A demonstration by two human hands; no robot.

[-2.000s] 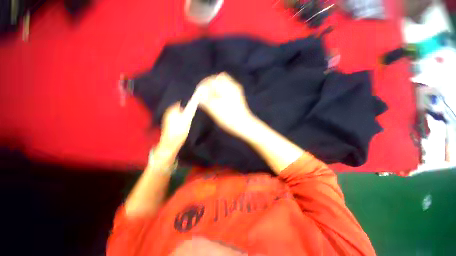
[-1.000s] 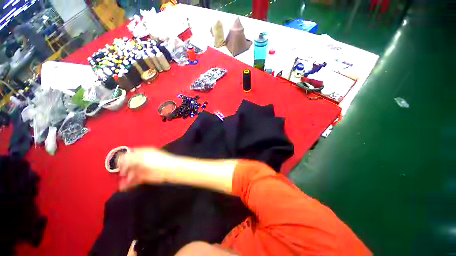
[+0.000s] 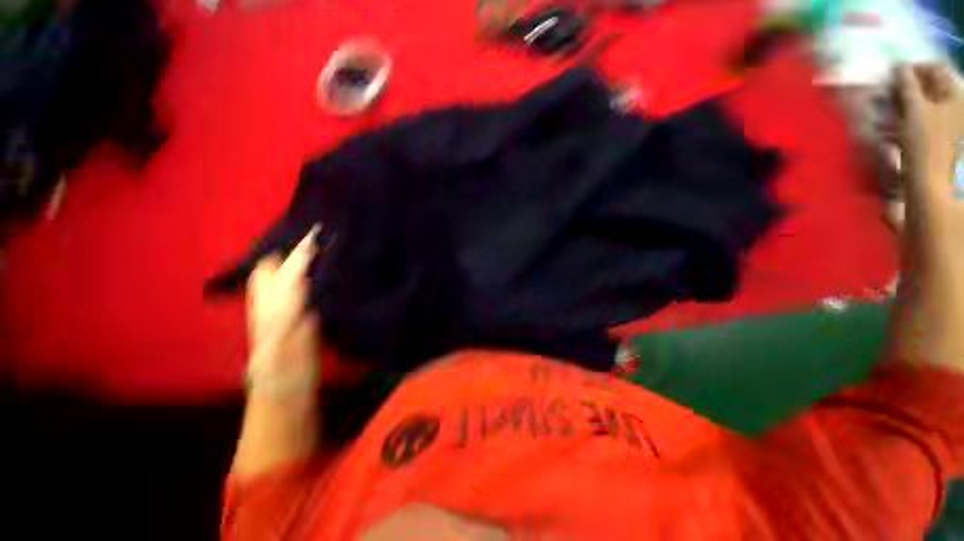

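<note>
A dark garment (image 3: 507,222) lies bunched on the red-covered table in front of my orange top. My left hand (image 3: 280,291) is at the garment's left end, with thumb and fingers on a fold of the cloth. My right hand (image 3: 932,100) is far out at the upper right, away from the garment, near the picture's edge. It is blurred, and what its fingers hold cannot be made out. No needle, thread or button shows in the blur.
A white-rimmed round tub (image 3: 355,77) with a dark centre stands beyond the garment. Dark garments (image 3: 90,106) lie at the upper left. A blurred dark cluster (image 3: 550,32) lies at the top. Pale items (image 3: 872,42) are at the upper right. Green floor (image 3: 729,370) shows below the table edge.
My right hand has swung from over the round tub far out to the right. The view has turned down, and my left hand now shows at the garment's left end.
</note>
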